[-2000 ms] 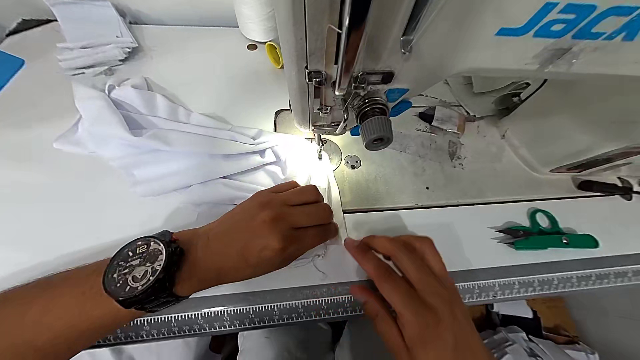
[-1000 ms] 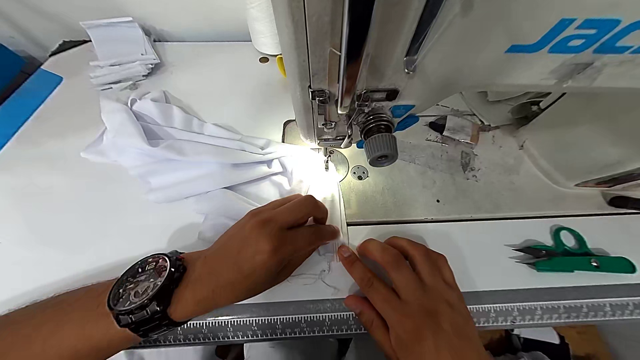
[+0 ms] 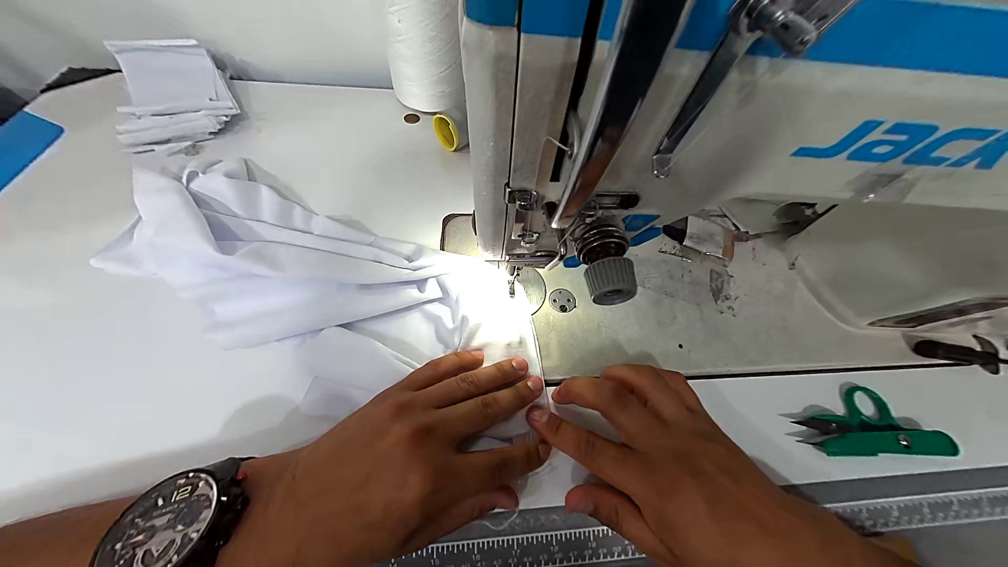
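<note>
White fabric [image 3: 299,283] lies in folds left of the needle, its right part under the presser foot [image 3: 513,285] of a Jack sewing machine [image 3: 724,142]. My left hand [image 3: 417,441] presses flat on the fabric just in front of the foot, fingers apart, a black watch on its wrist. My right hand [image 3: 646,457] rests at the fabric's right edge, its index fingertip touching the edge beside my left fingers. The machine's lamp lights the needle area brightly, and the stitching there is washed out. A loose thread hangs near my left thumb.
Green thread snips [image 3: 890,433] lie on the table at the right. A ruler strip [image 3: 913,508] runs along the front edge. A white thread cone [image 3: 425,55] stands behind the machine head, near a yellow-rimmed spool [image 3: 446,132]. Stacked white fabric pieces [image 3: 169,87] lie at the back left.
My left hand's fingers, bunched on the fabric before, are now spread flat on it. My right hand remains by the fabric's edge.
</note>
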